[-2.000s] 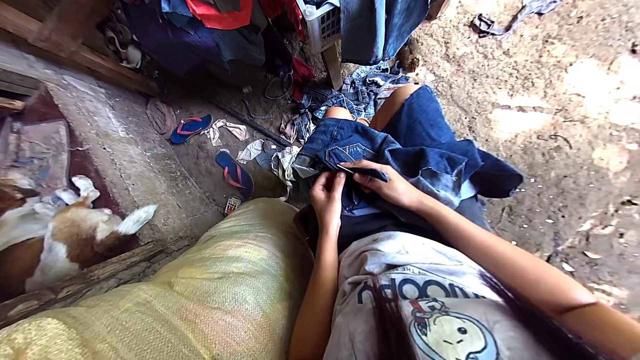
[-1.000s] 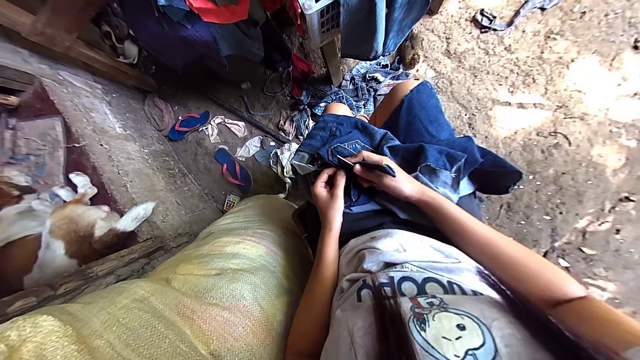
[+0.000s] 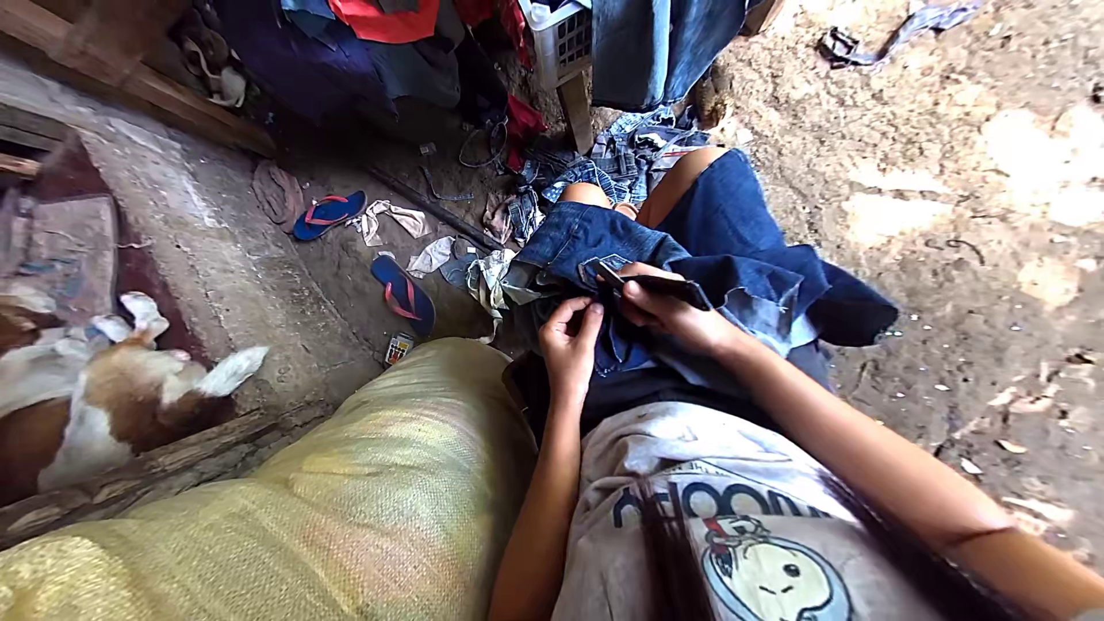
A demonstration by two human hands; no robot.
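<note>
Blue denim cloth (image 3: 595,233) with frayed pale edges lies across my lap. My left hand (image 3: 571,341) pinches the edge of the denim between thumb and fingers. Just to its right, my right hand (image 3: 668,310) is closed around a dark, slim tool (image 3: 677,286) with a narrow tip that points up and left over the cloth; whether it is a knife or small scissors I cannot tell. A stitched patch of the denim shows beside the tip. The cloth under my right palm is hidden.
A full woven sack (image 3: 371,483) stands at my left. Beyond it are blue flip-flops (image 3: 405,293), cloth scraps (image 3: 431,257) and a brown-and-white dog (image 3: 129,397) lying down. Ahead, jeans (image 3: 664,52) hang by a plastic crate (image 3: 565,43), above a denim pile (image 3: 638,155). Bare ground (image 3: 966,285) lies right.
My right hand has shifted and turned a little on the denim, and more of the dark tool now shows. My left hand remains at the cloth's edge.
</note>
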